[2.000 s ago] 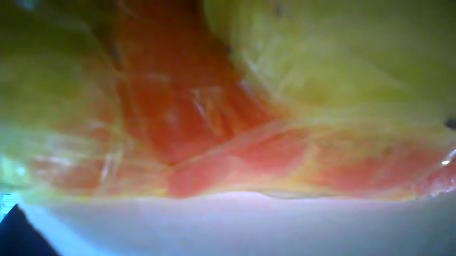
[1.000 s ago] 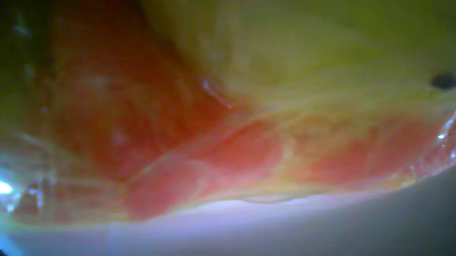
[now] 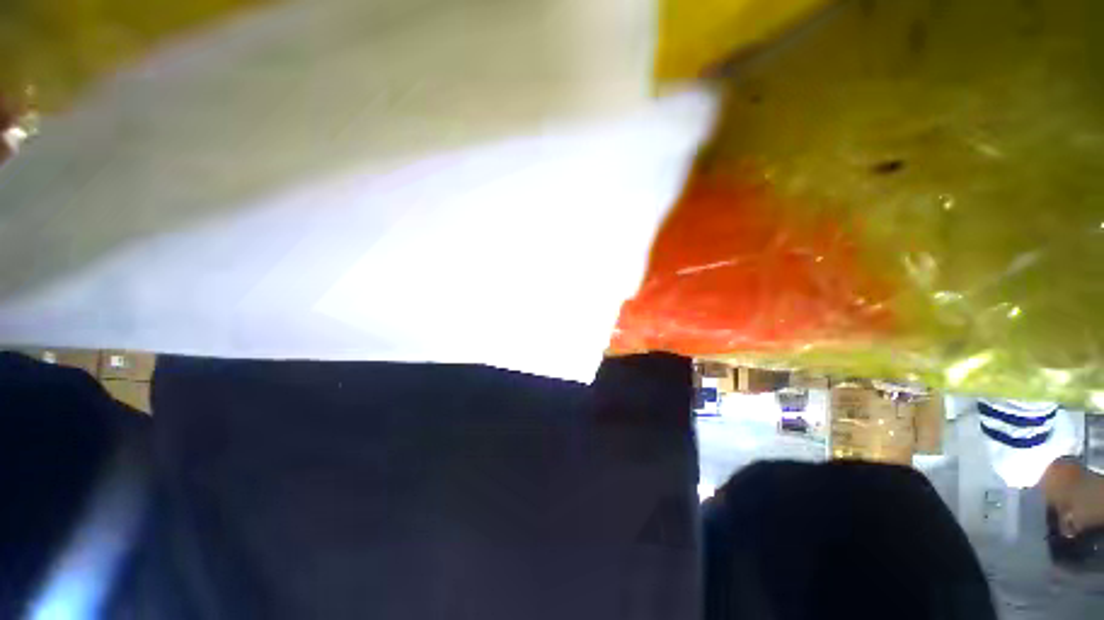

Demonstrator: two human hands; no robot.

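Note:
Very close to the camera, a glossy yellow sheet or wrap (image 3: 969, 206) with an orange-red patch (image 3: 751, 273) fills the upper right. It looks like creased clear plastic over colour; I cannot tell what it is. A white sheet or cloth (image 3: 484, 230) covers the upper left and middle, its pointed corner beside the yellow. More yellow shows at the top left. Neither my left hand nor my right hand can be made out. A small blurred reddish-brown spot at the left edge cannot be identified.
Dark fabric or a dark panel (image 3: 424, 484) fills the lower middle, with a dark rounded shape (image 3: 847, 545) to its right. Behind are brown cartons (image 3: 878, 424) and, at lower right, a person's striped white garment (image 3: 1023, 436) and bare arm (image 3: 1075, 499).
The view has shifted. The white sheet now covers much of the upper left, and the red area shows smaller at right. Dark shapes, cartons and a person have appeared below.

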